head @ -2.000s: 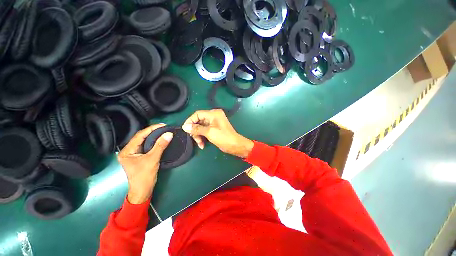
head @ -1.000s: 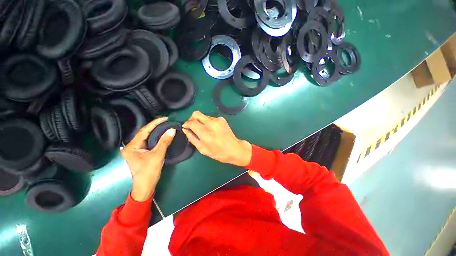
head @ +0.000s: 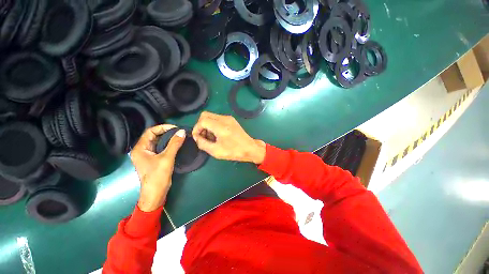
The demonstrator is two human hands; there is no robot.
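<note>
A round black ear cushion (head: pixel 190 156) is held just above the green bench near its front edge, its dark flat centre facing up. My left hand (head: pixel 154 160) grips its left side, thumb on top and fingers around the outer edge. My right hand (head: pixel 222 138) pinches the cushion's upper right rim with bent fingertips. The fingers hide part of the rim, and I cannot tell whether a ring sits in it.
A big heap of black ear cushions (head: pixel 130 67) lies at the left. A pile of flat rings (head: pixel 237 55) lies beyond my right hand, with one black ring (head: pixel 247 99) nearer. An open carton (head: pixel 370 163) with black ribbed rows stands below the bench edge.
Both hands stay at the cushion. My right fingertips have shifted slightly up and left along its rim, with the fingers more curled. The whole view has shifted a little.
</note>
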